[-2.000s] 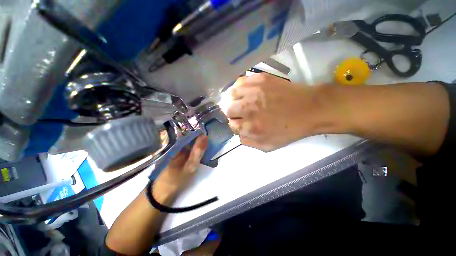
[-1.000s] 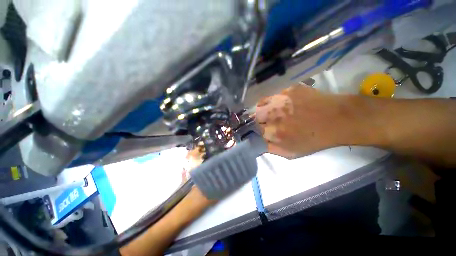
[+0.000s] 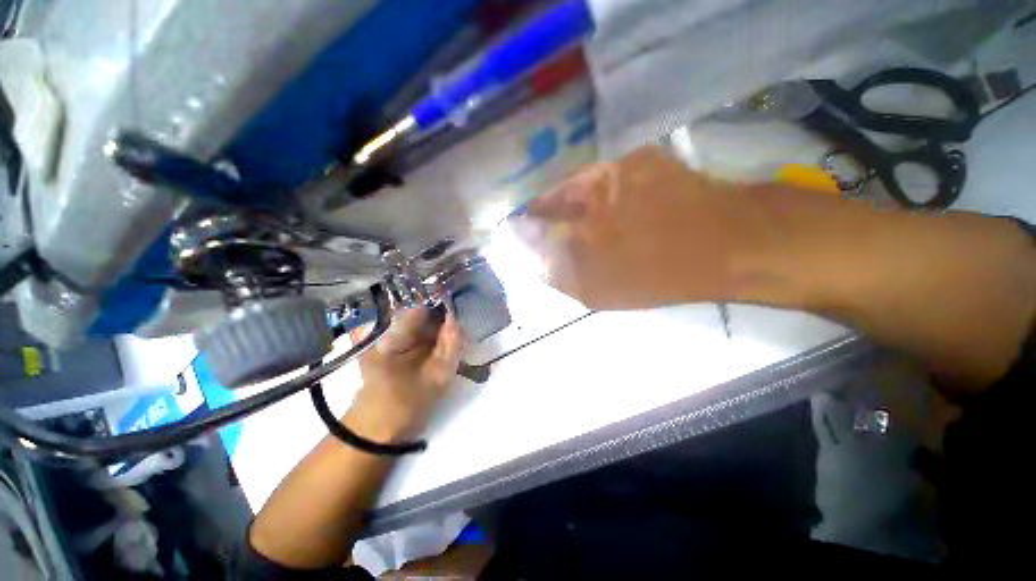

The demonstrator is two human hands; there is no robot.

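Note:
My left hand (image 3: 409, 358) is bare and lies at the presser foot and needle (image 3: 415, 284), its fingertips beside the metal parts. What it holds cannot be made out. My right hand (image 3: 631, 233) is bare, bent and slightly blurred, to the right of the needle. Its fingertips are in strong glare and anything in them is hidden. A grey ribbed block (image 3: 479, 306) sits between the hands. A dark strip or cord (image 3: 347, 431) curls in front of my left wrist. No light-blue fabric is clearly visible at the needle.
The white-grey machine head (image 3: 216, 80) and ribbed tension dial (image 3: 261, 340) are close at left. A blue pen (image 3: 500, 62) lies near the machine. Black-handled shears (image 3: 909, 114) and a partly covered yellow disc (image 3: 809, 177) are beyond my right forearm. The table's grey edge (image 3: 636, 426) runs in front.
The view has shifted, so the machine head and dial cover less of the work than one second ago. The light-blue strip seen over the table edge then is out of sight; the dark cord shows again.

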